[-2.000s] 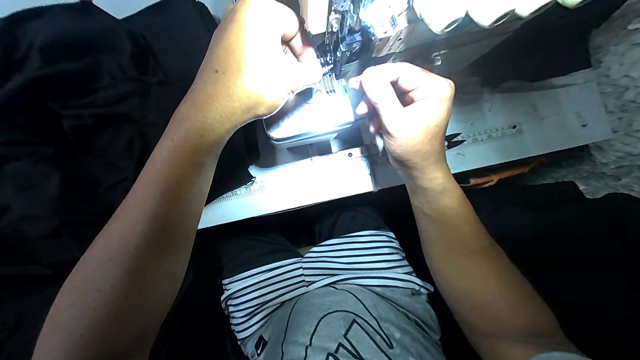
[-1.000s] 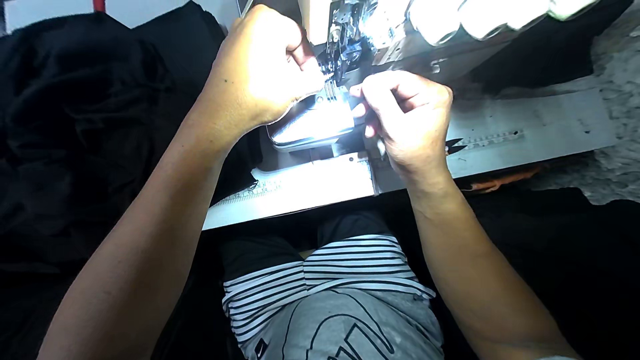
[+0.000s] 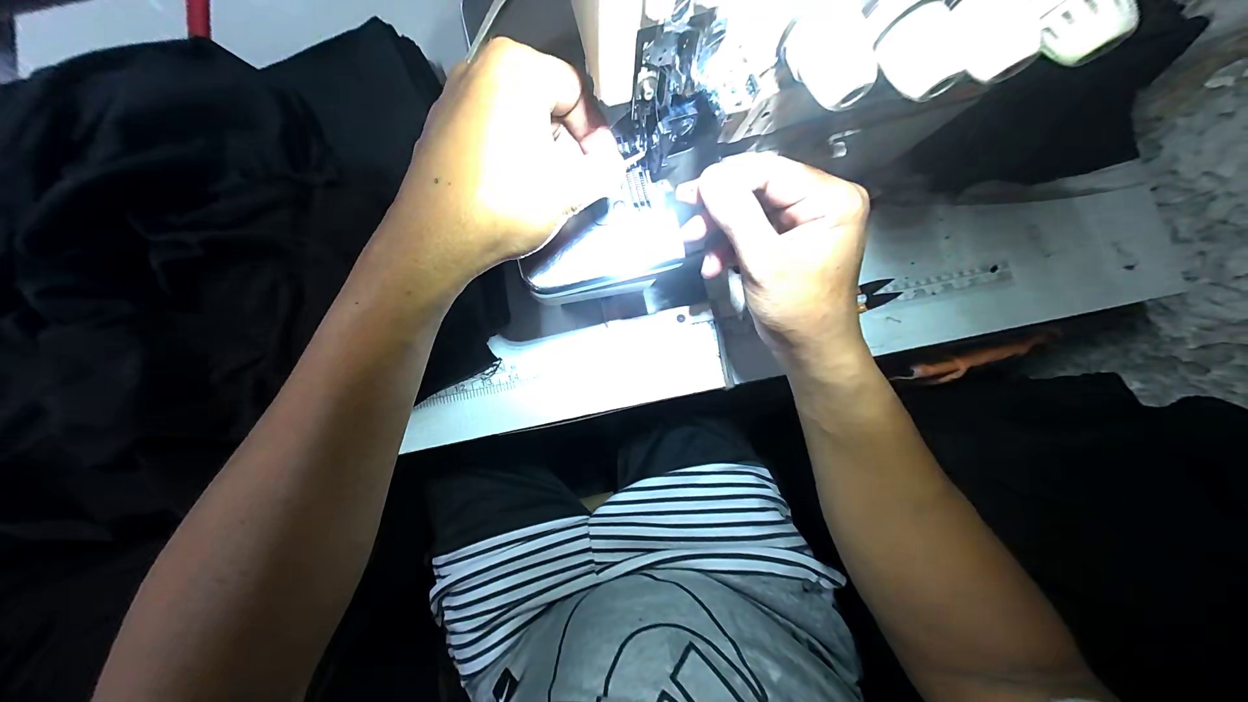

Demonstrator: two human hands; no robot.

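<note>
A sewing machine (image 3: 673,88) stands at the top centre, its needle area and presser foot lit very brightly. My left hand (image 3: 531,146) is at the left of the needle area, thumb and fingertips pinched together close to the presser foot. My right hand (image 3: 790,224) is at the right of it, with thumb and forefinger drawn together and the other fingers curled. Glare hides whether either hand pinches a thread. Between and below the hands lies the machine's shiny bed plate (image 3: 609,253).
Black fabric (image 3: 146,244) is heaped at the left, and more dark cloth (image 3: 1102,507) lies at the lower right. Dark pointed tips (image 3: 880,292), perhaps of thread snips, show beside my right wrist. White thread-tension knobs (image 3: 916,58) line the machine's upper right.
</note>
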